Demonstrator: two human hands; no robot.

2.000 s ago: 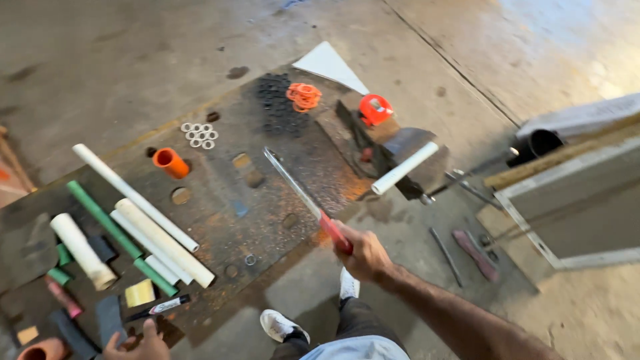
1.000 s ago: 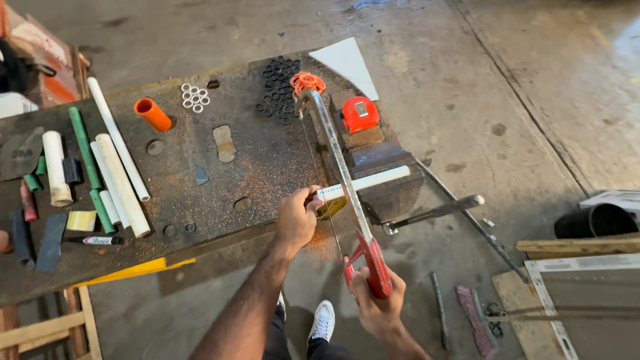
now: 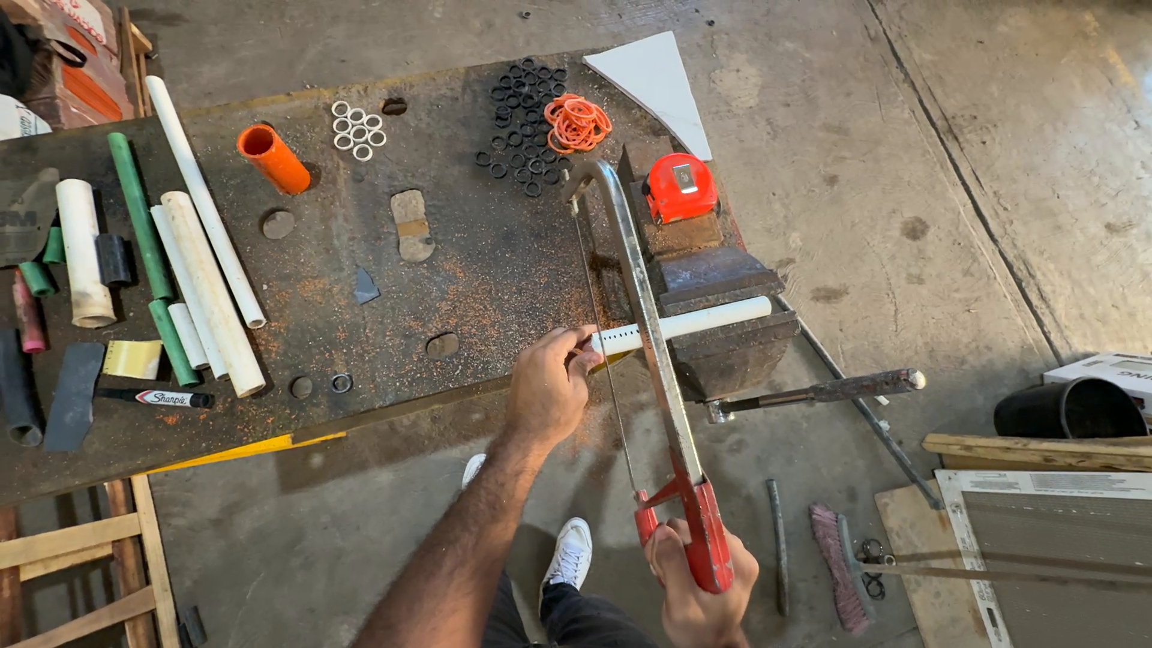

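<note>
A white plastic pipe (image 3: 720,317) with a row of dark marks lies in the jaws of a bench vise (image 3: 733,355), its left end sticking out. My left hand (image 3: 551,385) grips that free end between thumb and fingers. In my right hand (image 3: 704,576) is the red handle of a hacksaw (image 3: 650,333). The saw's blade crosses the pipe close beside my left fingertips; whether it has cut in cannot be told. A red tape measure (image 3: 681,187) rests behind the jaws.
On the metal bench (image 3: 360,360) are white pipes (image 3: 207,202), green pipes (image 3: 139,216), an orange pipe piece (image 3: 274,159), a marker (image 3: 171,398), white rings (image 3: 358,130), black rings (image 3: 526,117) and orange rings (image 3: 578,123). The vise handle (image 3: 819,391) juts right. A black bucket (image 3: 1071,409) stands at the right.
Two seconds ago the hacksaw was raised in my right hand and my left hand was near the marker. Now the left hand is at the pipe and the blade lies across it. The view has shifted.
</note>
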